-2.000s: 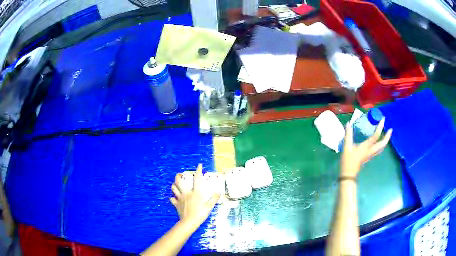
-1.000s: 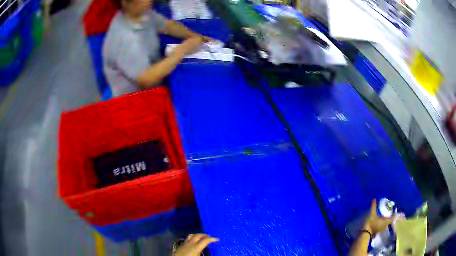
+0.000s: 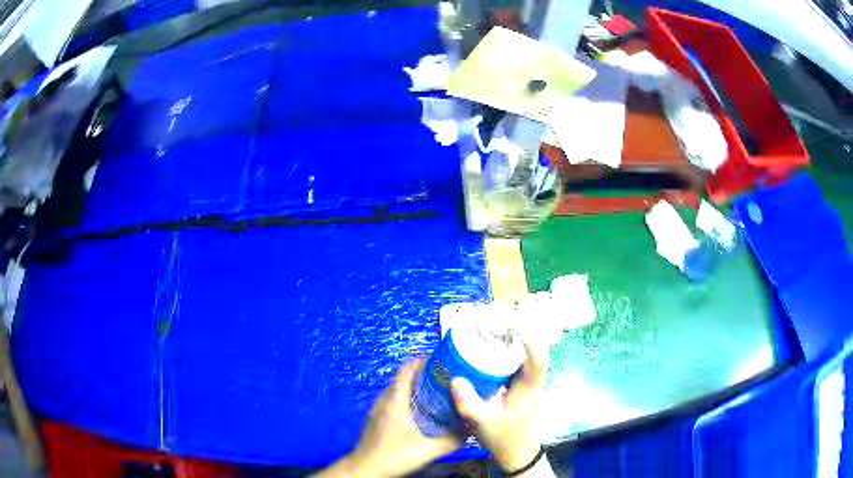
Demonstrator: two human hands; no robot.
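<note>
A blue-and-white spray can is held tilted over the bench's front edge, its pale top up and to the right. My left hand grips its lower body. My right hand is around its upper part, thumb on the blue side. Several white plastic units stand in a short row just behind the can, across the blue sheet and green mat; the can and right hand partly hide them. The image is blurred there, so their marks cannot be read.
Blue sheets cover the left. A clear container hangs on the post under a yellow card. White wipes and a blue-capped bottle lie on the green mat. A red crate is at back right, a blue tote at front right.
The view has swung left and back to the bench. The can, earlier upright at the back left, is now in both hands at the front. The right hand has left the bottle, the left hand the units.
</note>
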